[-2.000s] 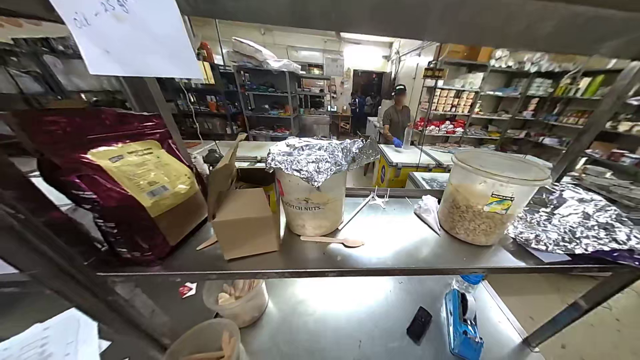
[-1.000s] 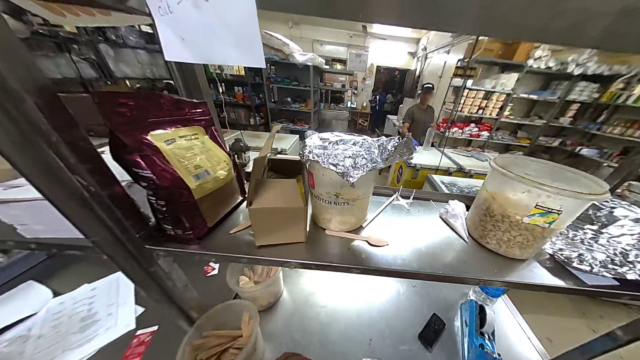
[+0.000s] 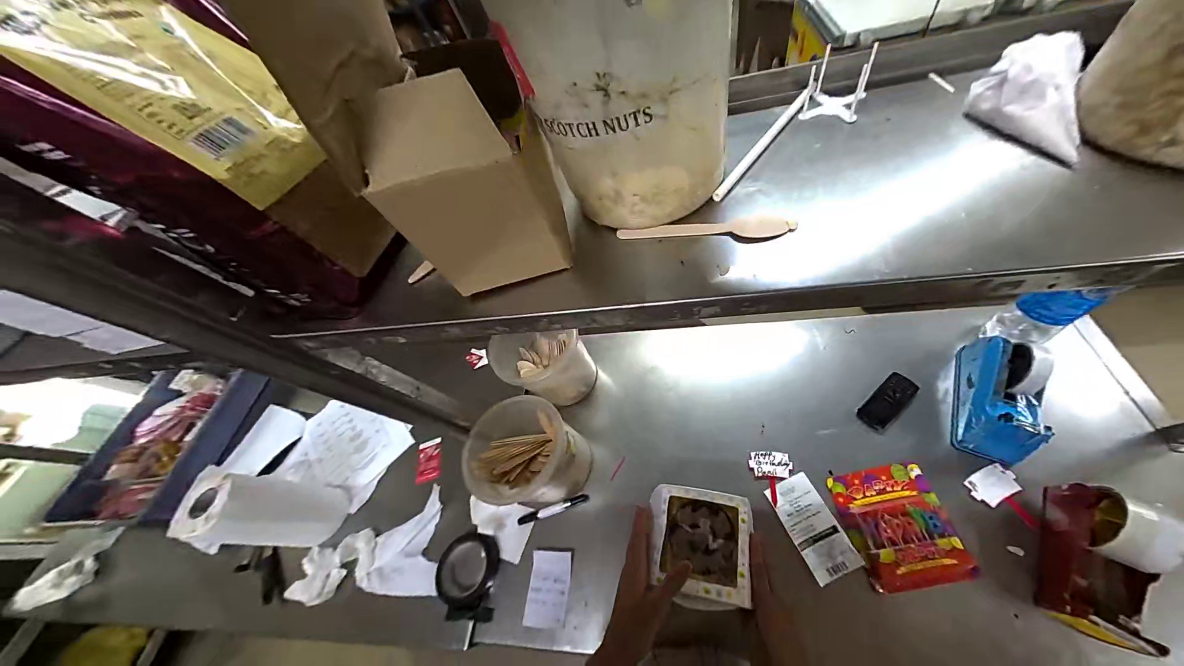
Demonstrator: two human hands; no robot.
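A small white cake box [image 3: 701,546] with a clear window, a brown cake visible inside, rests on the lower steel table near the bottom centre. My left hand [image 3: 647,583] lies along its left side, the thumb over the front left part of the window. Along the right side is my right hand [image 3: 766,592], mostly seen edge-on. The two hands hold the box between them. Right of it lie a printed receipt [image 3: 814,529], a small written tag [image 3: 770,464] and a colourful party candle packet [image 3: 902,527]. To the left are a slip of paper [image 3: 548,589] and a black marker [image 3: 553,509].
Two plastic tubs of wooden cutlery, the nearer one [image 3: 527,453] fuller, stand behind. A blue tape dispenser [image 3: 999,402] and black phone-like object [image 3: 888,401] are right. A paper roll [image 3: 259,509] lies left. The upper shelf [image 3: 879,222] overhangs, bearing a carton [image 3: 472,194] and bucket [image 3: 638,111].
The view has tipped down and come closer to the lower table. Both my hands and the cake box are now in view; neither earlier frame shows them.
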